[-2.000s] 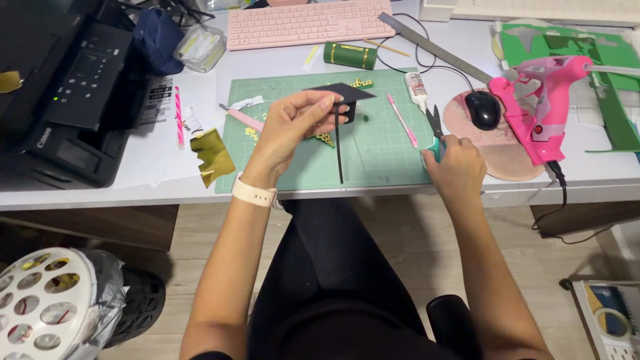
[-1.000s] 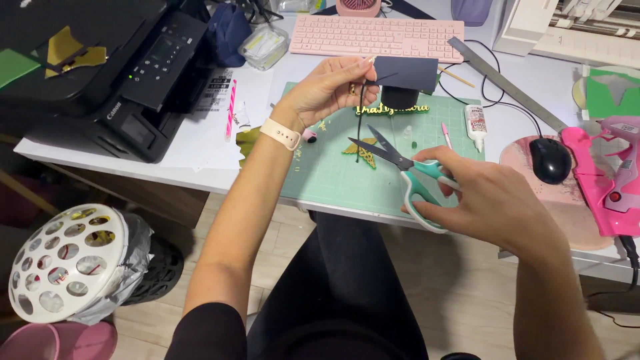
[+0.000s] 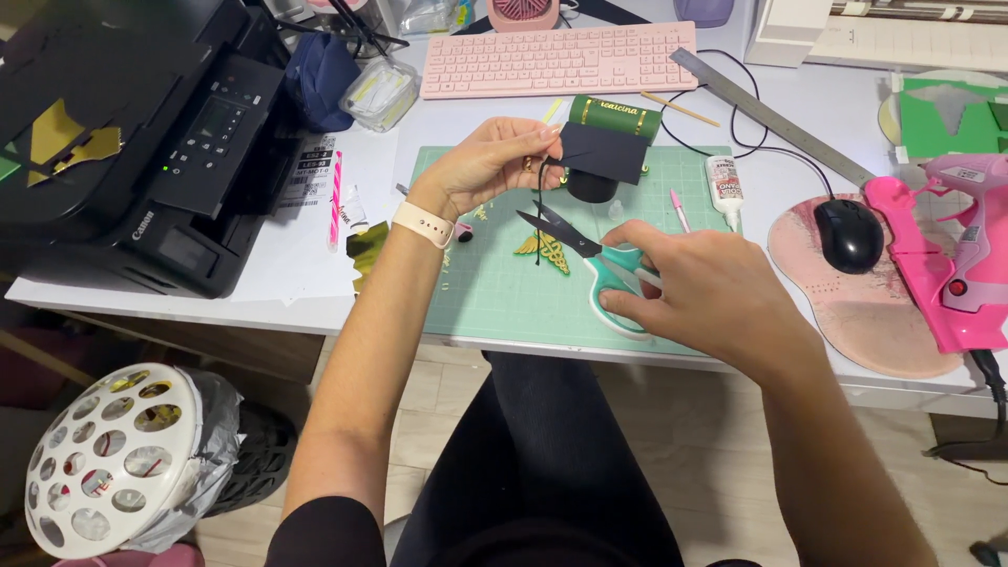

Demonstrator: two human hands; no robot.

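My left hand (image 3: 504, 157) holds a miniature black graduation cap (image 3: 605, 151) by its left corner, above the green cutting mat (image 3: 488, 307). A thin black cord (image 3: 539, 236) hangs down from that corner. My right hand (image 3: 685, 291) grips teal-and-white scissors (image 3: 606, 291), whose blades are parted around or beside the cord; which of the two I cannot tell. Beneath the blades lies a gold-and-green winged emblem (image 3: 545, 250). Behind the cap is a green rolled piece with gold bands (image 3: 618, 116).
A glue bottle (image 3: 723, 189) and pink pen (image 3: 680, 210) lie right of the cap. Farther right are a steel ruler (image 3: 772, 114), computer mouse (image 3: 848, 235) and pink glue gun (image 3: 969, 228). A black printer (image 3: 157, 157) stands left; a pink keyboard (image 3: 551, 59) lies behind.
My right hand has picked up the scissors from the mat's right side and brought them left to the cord. The cap has stayed in my left hand. The view has shifted.
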